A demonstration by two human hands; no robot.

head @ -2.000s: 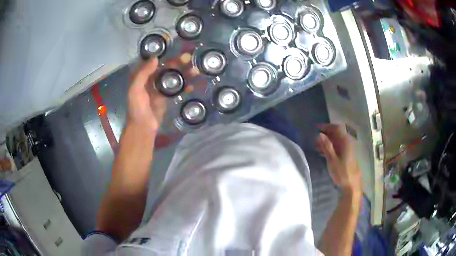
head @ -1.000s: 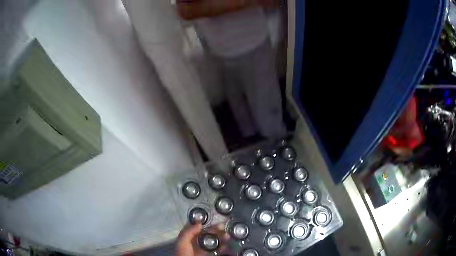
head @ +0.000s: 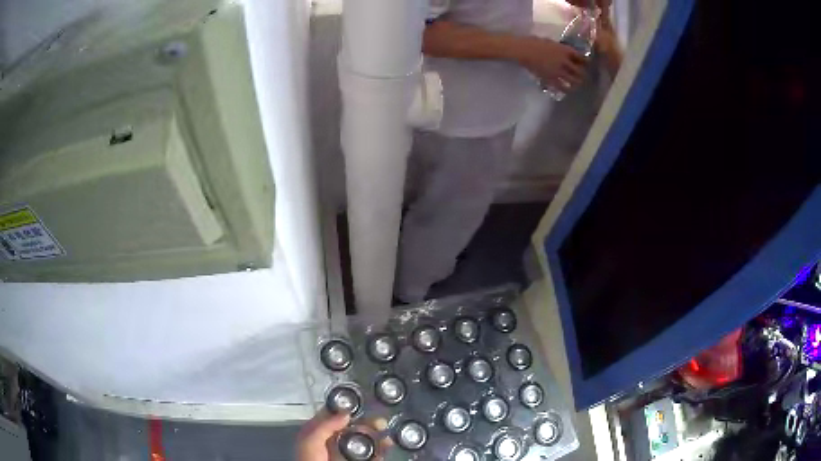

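A clear blister tray (head: 410, 365) filled with rows of round parts, black rings with shiny silver centres, is at the bottom centre. Its lower edge is cut off by the picture's rim. My left hand (head: 317, 438) grips the tray's lower left corner, with the thumb at the edge and fingers seen through the clear sheet beneath. The wrist is cut off at the bottom. My right hand is not in view.
A white pipe (head: 371, 180) stands beyond the tray. A person (head: 473, 99) in pale clothing stands behind it, holding a clear bottle. A greenish-grey cabinet (head: 99, 153) is at left, a blue-framed dark machine window (head: 666, 207) at right. Grey floor (head: 99, 438) with a red line is at lower left.
The view has swung up from the bench side to the wall, pipe and person. My right hand has left the picture. My left hand still holds the filled tray.
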